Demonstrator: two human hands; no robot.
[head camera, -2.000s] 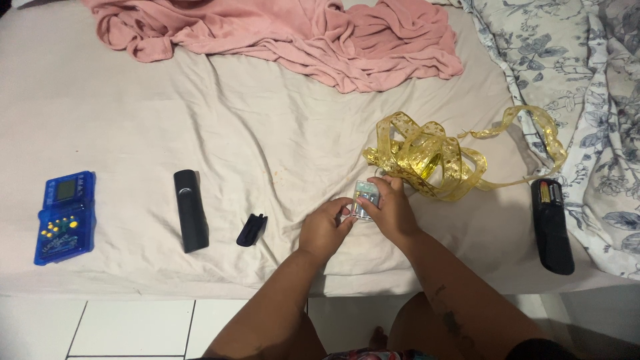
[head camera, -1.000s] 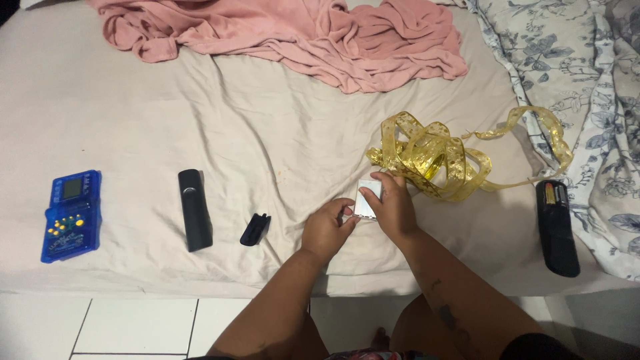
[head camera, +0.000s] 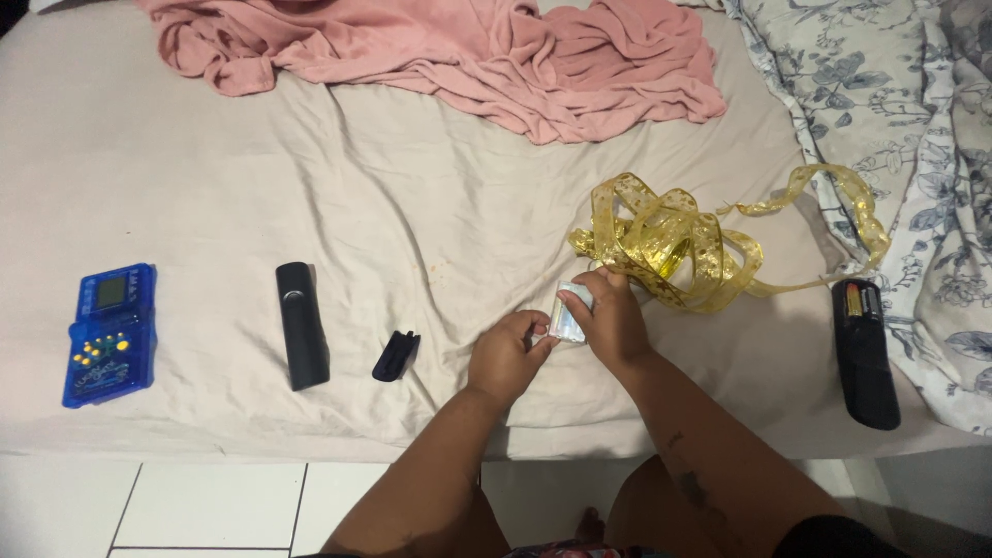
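Note:
A small, clear and silvery rectangular battery box (head camera: 570, 314) is held between both hands above the bed; its exact kind is hard to tell. My left hand (head camera: 508, 355) pinches its lower left corner with thumb and fingertips. My right hand (head camera: 612, 318) grips its upper right side, the thumb across its face. Just beyond my right hand lies a loose heap of gold ribbon (head camera: 666, 244). Left of my left hand rests a small black battery cover (head camera: 396, 356), hollow side up.
A black remote control (head camera: 302, 325) and a blue handheld game (head camera: 112, 333) lie to the left. At right is another black remote (head camera: 868, 364) with its battery bay uncovered and batteries inside. A pink blanket (head camera: 496, 70) and floral bedding (head camera: 860, 101) lie on the bed (head camera: 232, 194).
The small box shows a white face one second ago and a clear, silvery face now. Both hands stay in nearly the same place around it.

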